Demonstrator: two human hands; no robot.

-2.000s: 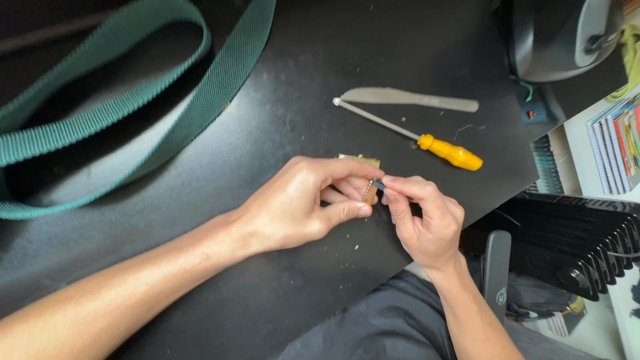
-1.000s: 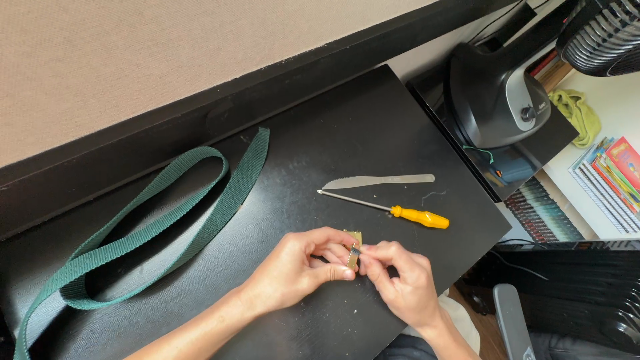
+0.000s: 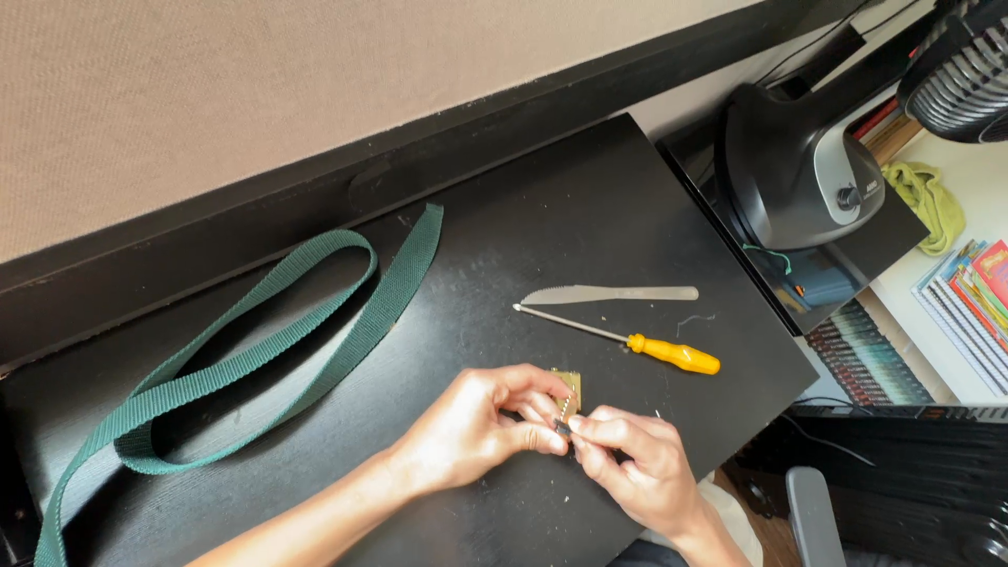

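Note:
Over the black tabletop, my left hand pinches a small brass-coloured metal piece with a toothed-looking edge. The fingertips of my right hand hold a small dark piece against its lower end. Just behind my fingers is a flat brass-coloured plate, partly hidden by my left hand. Beyond both hands lie a screwdriver with a yellow handle and a serrated metal table knife; the screwdriver's tip is close to the knife's point.
A long green webbing strap lies looped at the left. A beige padded panel borders the far side. At the right are a black appliance with a knob, a green cloth, spiral notebooks and a grey armrest.
The view has swung widely since two seconds ago. Both hands stay together around the small brass-coloured piece, while the strap, knife and screwdriver lie in the same arrangement.

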